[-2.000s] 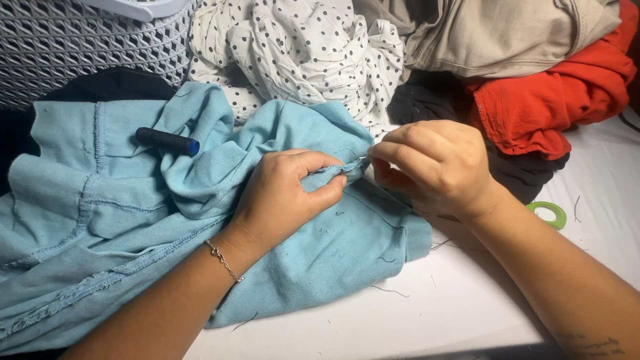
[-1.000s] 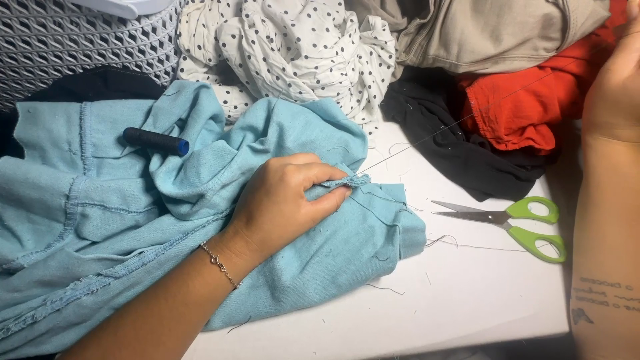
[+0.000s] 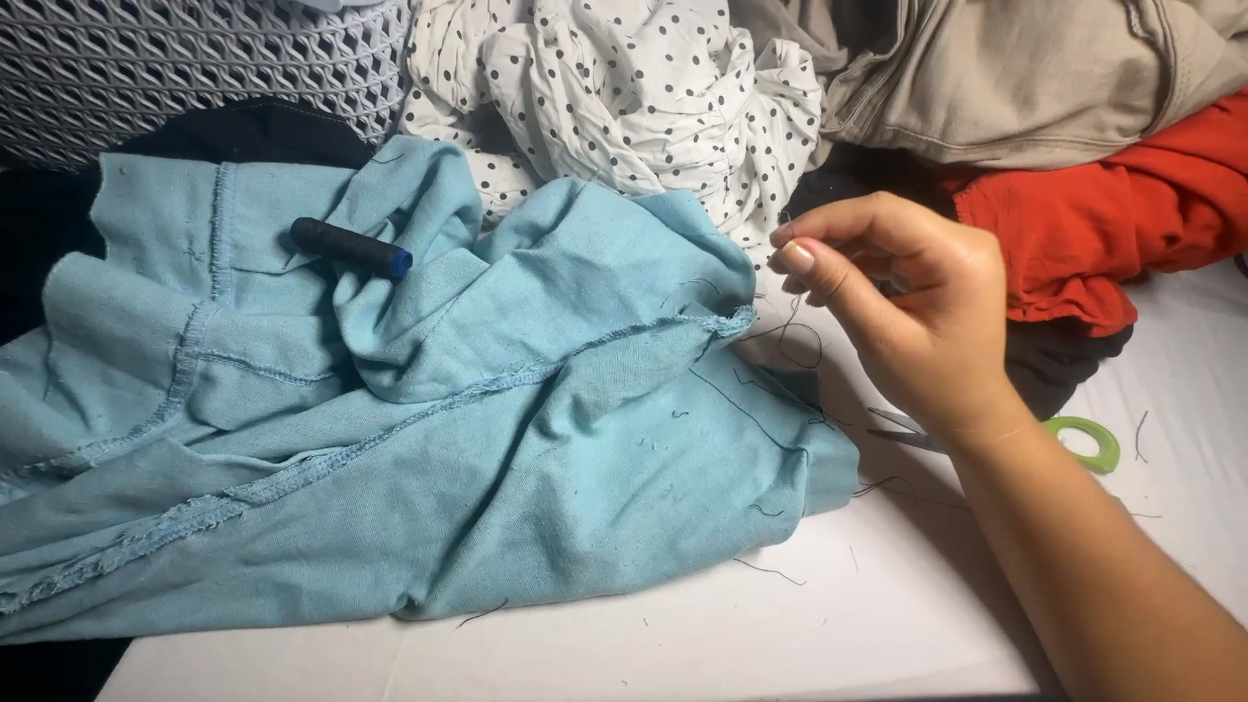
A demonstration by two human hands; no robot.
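A light blue cloth garment (image 3: 634, 468) lies spread with its frayed, overcast seam uppermost. My right hand (image 3: 897, 292) hovers just right of the seam's end, thumb and forefinger pinched on a dark thread (image 3: 799, 341) that hangs in a loop below them; a needle cannot be made out. My left hand is out of view. On the garment's folds rests a spool of dark thread (image 3: 346, 246) with a blue end. Scissors with green handles (image 3: 1092, 444) lie on the white surface, partly hidden behind my right wrist.
Behind the garment are a grey woven plastic basket (image 3: 244, 68), a white polka-dot cloth (image 3: 643, 107), beige trousers or similar cloth (image 3: 1033, 78), a red cloth (image 3: 1092, 234) and a black cloth (image 3: 1063, 366). Thread scraps lie on the white surface (image 3: 741, 634).
My left hand has let go of the garment and left the view. My right hand has come back from the far right to near the seam's end. The thread, taut before, now hangs slack.
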